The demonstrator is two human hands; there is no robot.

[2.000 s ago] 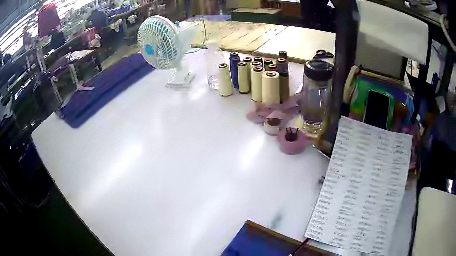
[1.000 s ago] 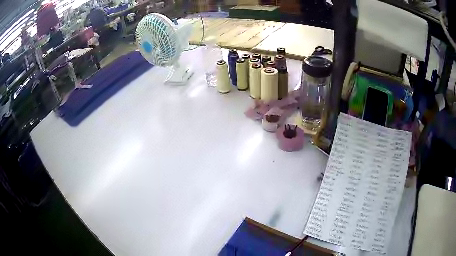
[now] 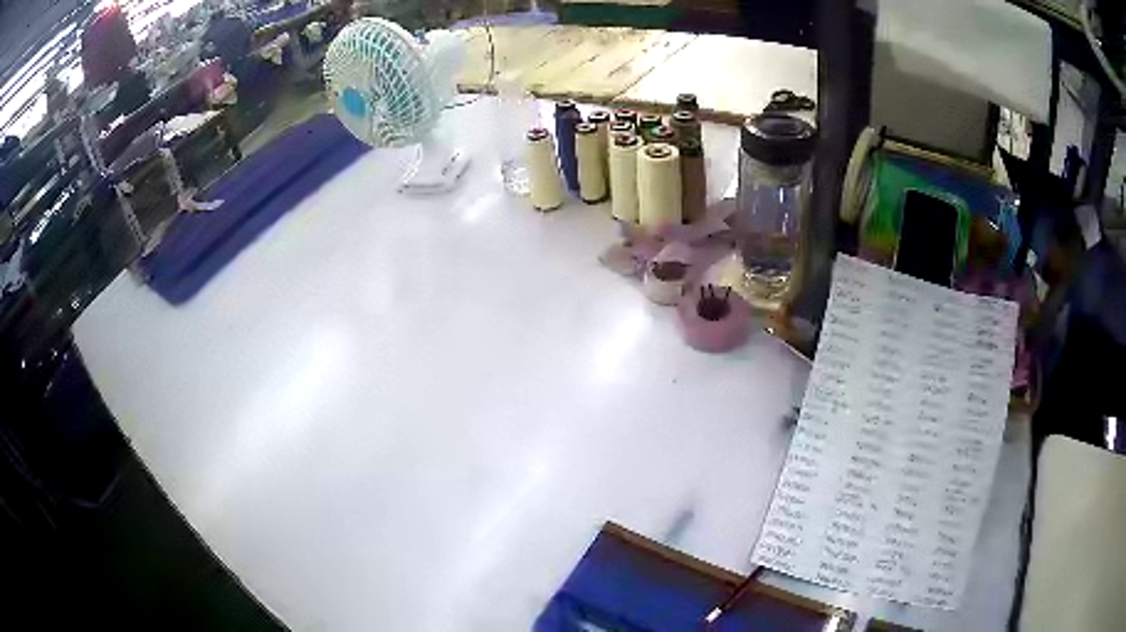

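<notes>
Neither of my hands is in the picture. Nearest in front of me, the blue sewing template (image 3: 642, 593) with a brown top strip is cut off by the bottom edge. A thin dark red marking pen (image 3: 736, 595) with a pale tip lies across that strip. A large white paper list (image 3: 892, 432) with columns of small writing lies just beyond it on the right. A flat dark blue stack of cut fabric (image 3: 253, 210) lies at the table's far left edge.
The white table (image 3: 408, 407) has a curved left edge. At its back stand a white and turquoise fan (image 3: 393, 93), thread cones (image 3: 624, 173) and a clear bottle (image 3: 772, 216). Pink-mauve rolls (image 3: 713, 324) sit before the bottle. A phone (image 3: 926, 235) is behind the list.
The view has shifted slightly, so the table items sit higher in the picture. More of the template and the pen shows at the bottom edge.
</notes>
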